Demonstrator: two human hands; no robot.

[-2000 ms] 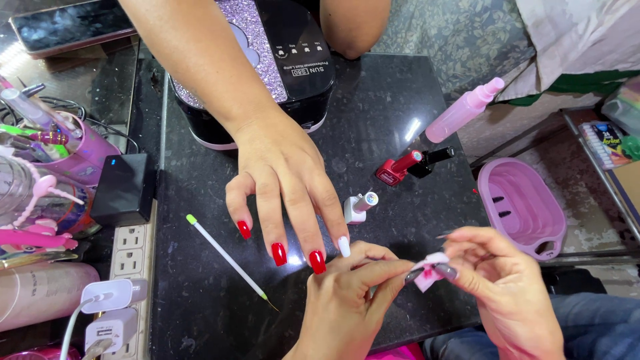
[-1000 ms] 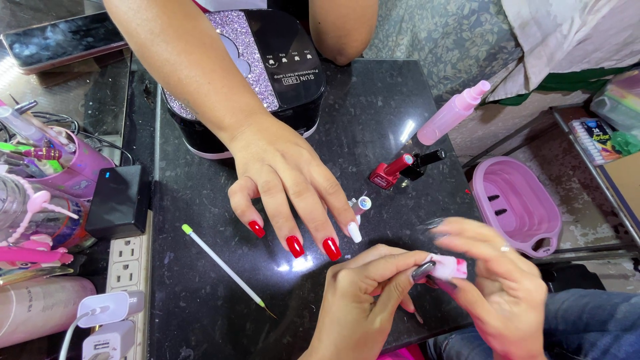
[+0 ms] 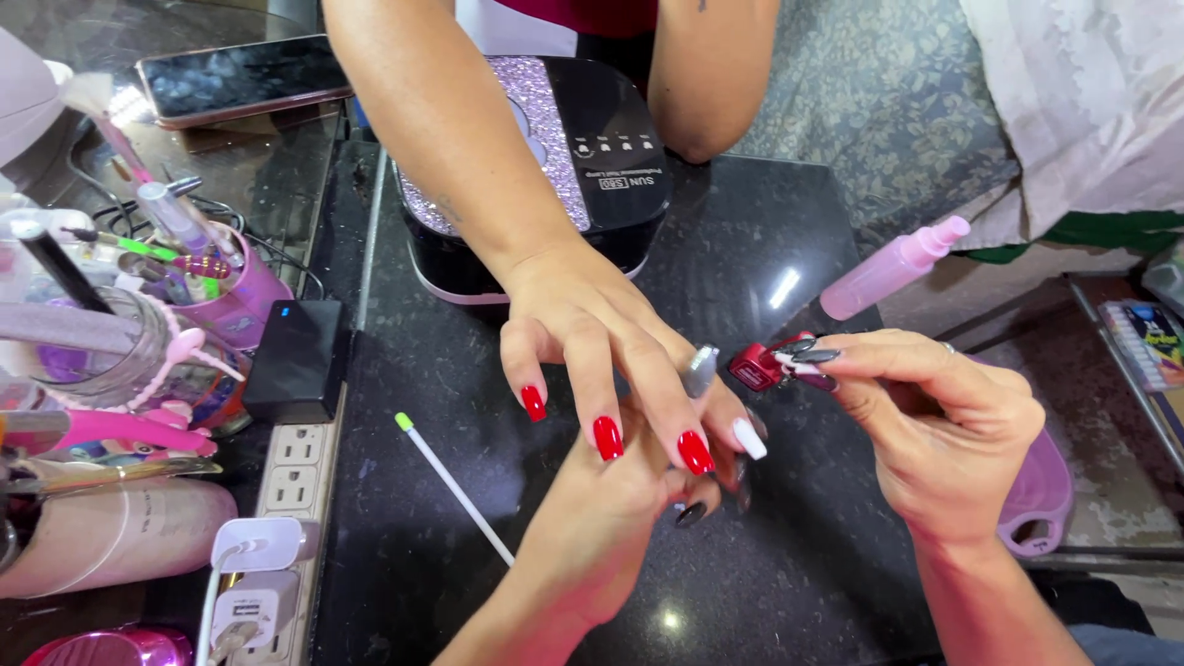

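Note:
Another person's hand (image 3: 601,324), with glossy red nails and one white nail, reaches over the black stone tabletop. My left hand (image 3: 610,518) is under its fingers and holds them from below, with my fingers partly hidden. To the right, my right hand (image 3: 925,416) pinches a small white piece, partly covered by my dark-nailed fingertips. Just beyond those fingertips lies a red nail polish bottle (image 3: 756,368). A thin white brush (image 3: 458,492) with a green end lies left of my left hand, its lower end hidden by my forearm.
A black nail lamp (image 3: 615,199) with glitter trim stands at the back, a pink spray bottle (image 3: 893,270) at the right. A pink basin (image 3: 1050,490) is beyond the table's edge. At left are a tool cup (image 3: 250,296), a black box (image 3: 298,361), a power strip (image 3: 294,472) and a phone (image 3: 245,81).
My left hand has moved from my right hand to beneath the other person's fingers. My right hand, earlier beside my left with a pink-stained white piece, has moved up near the red bottle.

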